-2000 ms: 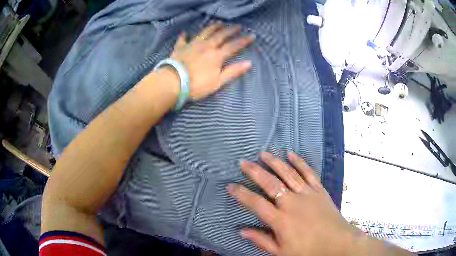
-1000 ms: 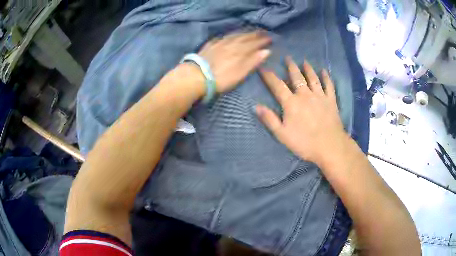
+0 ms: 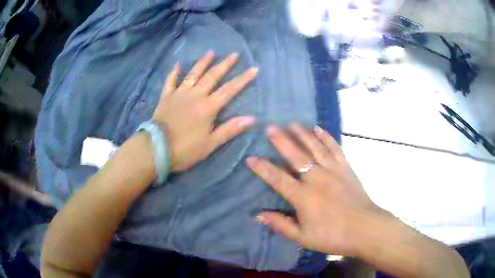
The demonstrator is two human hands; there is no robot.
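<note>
A grey-blue denim jacket (image 3: 217, 190), wrong side up, spreads across the middle of the view, with a dark blue band (image 3: 327, 92) along its right edge. A curved seam of a pocket bag shows near my hands. My left hand (image 3: 198, 114) lies flat on the jacket with fingers spread, a pale bracelet at the wrist. My right hand (image 3: 320, 190) rests lower right on the jacket, fingers apart and slightly blurred. A white care label (image 3: 97, 152) shows beside my left wrist.
The white machine table (image 3: 412, 179) is at right, with black thread snips (image 3: 465, 129) lying on it and a dark tangle (image 3: 460, 65) above them. The bright, blurred machine area (image 3: 353, 21) is at the top right. Dark fabric is at the lower left.
My hands have moved apart and lower in view. The pocket area looks smoother, and the white label now shows at left. The view has shifted.
</note>
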